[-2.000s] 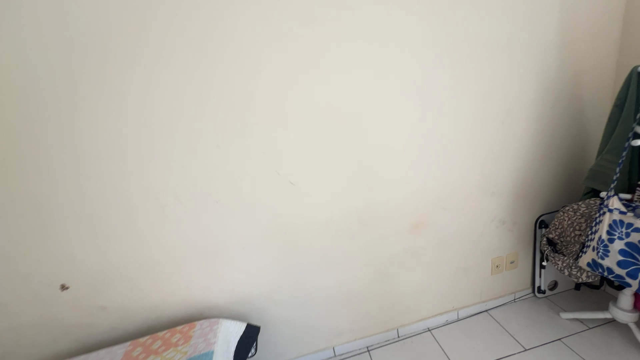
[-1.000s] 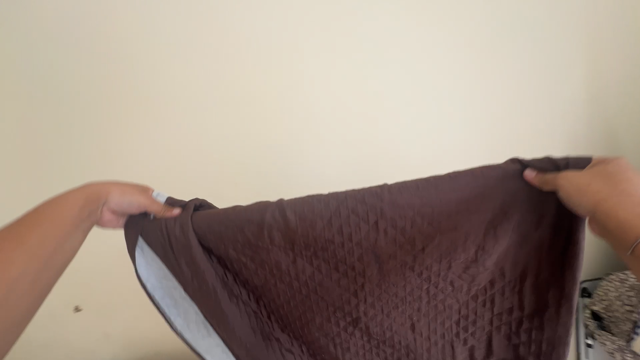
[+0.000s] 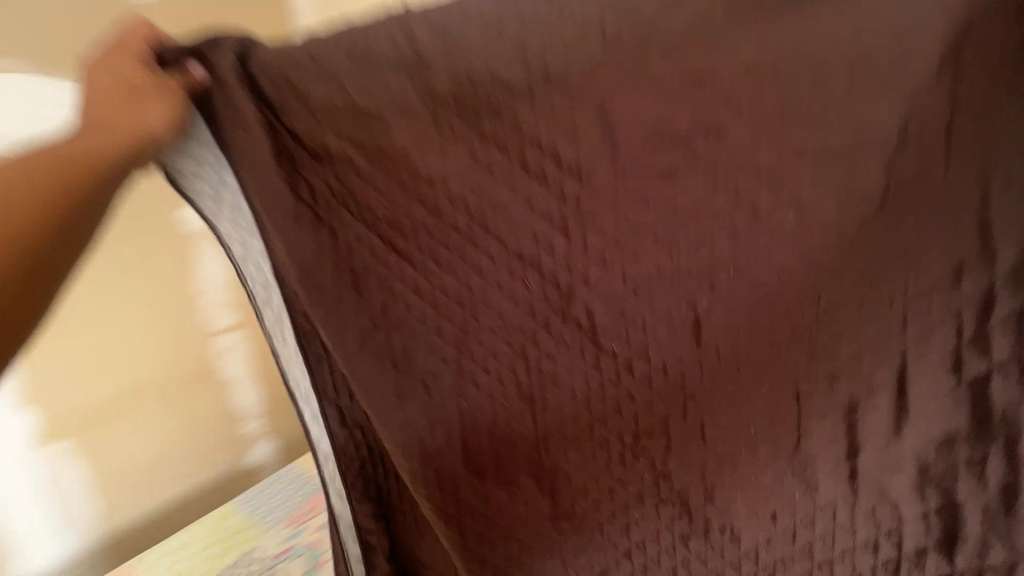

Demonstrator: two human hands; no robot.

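A dark brown quilted cloth (image 3: 560,280) hangs spread out and fills most of the head view. Its paler, grey-white underside shows as a strip along the left edge. At the upper left, my left hand (image 3: 140,88) grips a bunched corner of the cloth between thumb and fingers; the hand is blurred. My right hand is out of the frame, and the cloth's right part runs beyond the view's edge.
Below the cloth's left edge lies a surface with a multicoloured patterned cover (image 3: 248,520), partly hidden. Behind it is a blurred beige wall (image 3: 136,320) with bright white patches at the far left.
The brown cloth, absent two seconds ago and held by both hands one second ago, now fills far more of the view. My right hand has left the frame. The view has swung a lot.
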